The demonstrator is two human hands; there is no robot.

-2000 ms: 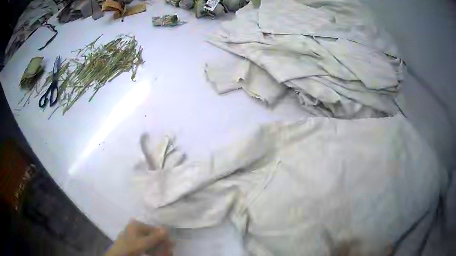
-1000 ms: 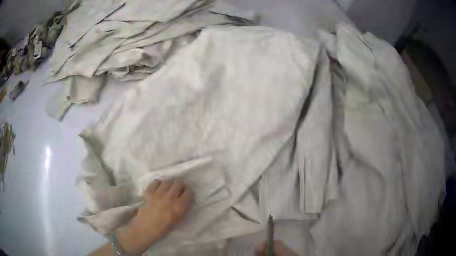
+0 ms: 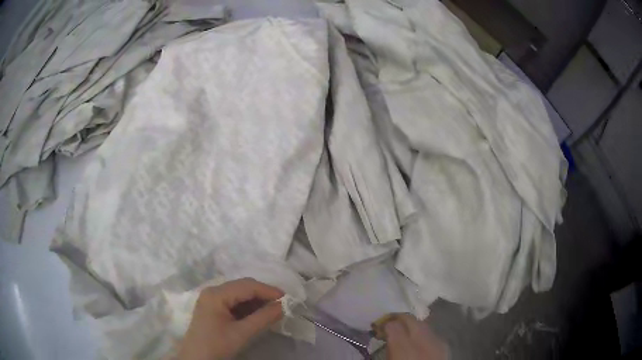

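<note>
The off-white garment piece (image 3: 211, 140) with a faint mottled pattern lies spread in front of me. My left hand (image 3: 236, 316) is at its near edge and pinches a small bit of the cloth edge between thumb and fingers. My right hand (image 3: 408, 337) is low in the picture, partly cut off, and holds scissors (image 3: 338, 332) with a yellow-orange handle. The slim blades point left, with the tips close to the pinched edge. Blur hides whether the blades are apart or touch the cloth.
A heap of similar cloth (image 3: 63, 77) lies at the back left. More of the cloth (image 3: 457, 176) is draped at the right, its folds hanging over the table edge. The white table (image 3: 35, 309) shows at the left. Pale scraps (image 3: 528, 337) lie on the grey floor at lower right.
The view has shifted right along the table. My left hand has gone from lying flat on the cloth to pinching its near edge. The scissors have swung from pointing away to pointing left.
</note>
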